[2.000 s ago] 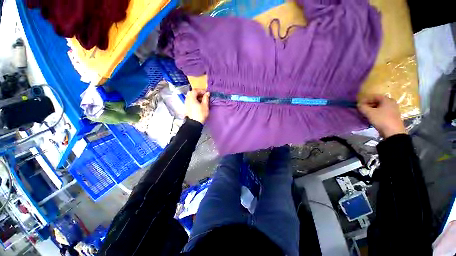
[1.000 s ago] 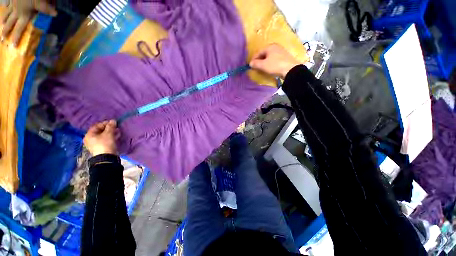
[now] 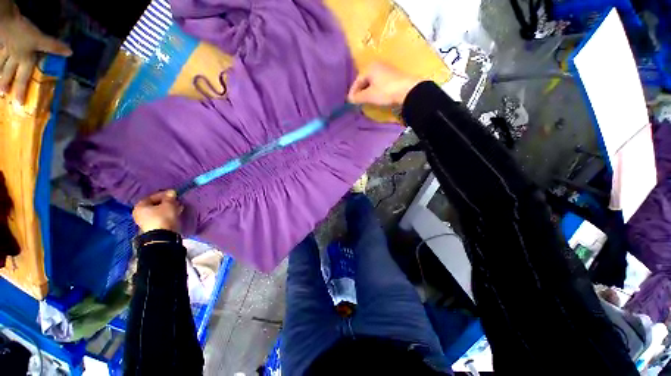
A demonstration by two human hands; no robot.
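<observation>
A purple garment (image 3: 257, 132) lies on a yellow-topped stand (image 3: 390, 44), its lower part towards me and its shirred waist running diagonally. A blue tape measure (image 3: 261, 150) is stretched across it, just above the puckered rows. My left hand (image 3: 160, 211) pinches the tape's lower left end at the garment's left edge. My right hand (image 3: 381, 84) pinches the tape's upper right end at the other edge. A thin dark cord (image 3: 211, 86) loops at the neck opening.
Another person's hand (image 3: 23, 55) rests on a second yellow-topped bench (image 3: 22, 169) at the left. Blue crates with cloth stand at lower left. A white, blue-edged table (image 3: 618, 110) and more purple cloth (image 3: 655, 228) are at the right. A grey frame (image 3: 441, 235) stands near my legs.
Since two seconds ago the view has turned, and the garment and tape now slant up to the right. In the last second the tape has shifted slightly; both hands still hold it.
</observation>
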